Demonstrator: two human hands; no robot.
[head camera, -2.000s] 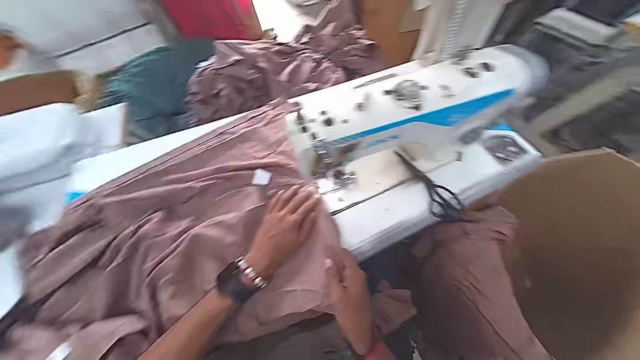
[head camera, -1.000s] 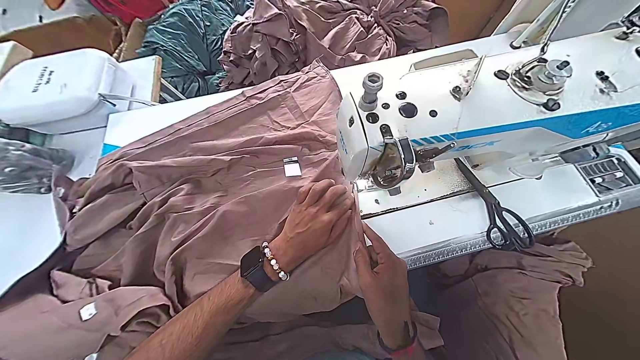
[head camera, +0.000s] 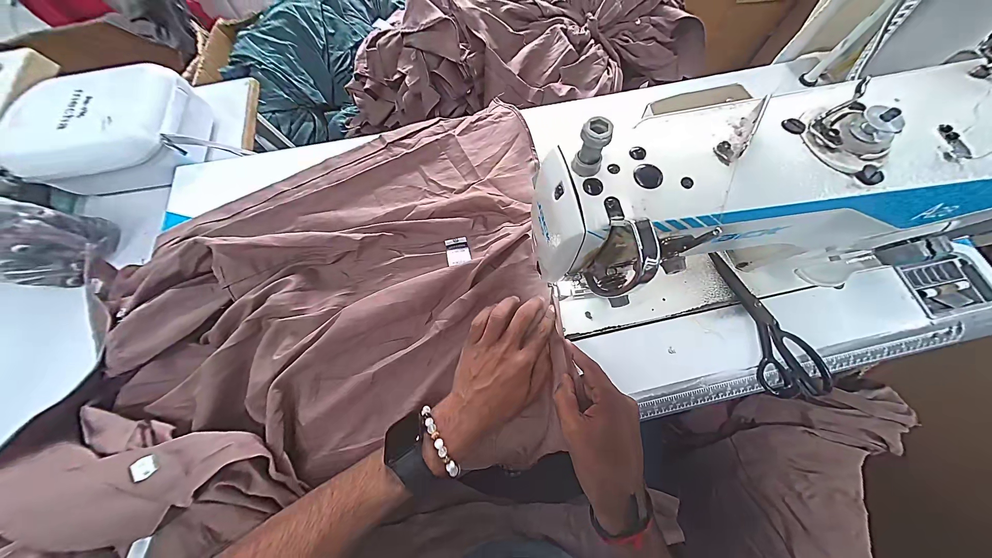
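Mauve fabric (head camera: 364, 310) with a small label (head camera: 458, 251) is spread over the bed of a white and blue industrial sewing machine (head camera: 744, 170). Its right edge runs under the presser foot (head camera: 573, 288). My left hand (head camera: 504, 372), with a dark watch and a beaded bracelet at the wrist, rests on the fabric just in front of the foot, fingers bent. Beside it, nearer to me, my right hand (head camera: 601, 426) pinches the fabric's edge between thumb and fingers. Black-handled scissors (head camera: 775, 341) lie on the machine bed to the right.
Bunched mauve fabric (head camera: 527, 54) and a dark green bundle (head camera: 306, 62) lie behind the table. A white case (head camera: 93, 124) stands at the left. More mauve fabric (head camera: 790, 473) hangs below the table's front edge at the right. A cardboard box (head camera: 938, 434) is at the lower right.
The view has come closer to the machine. Both hands stay at the fabric edge by the presser foot; any small shift of the fabric is not plain.
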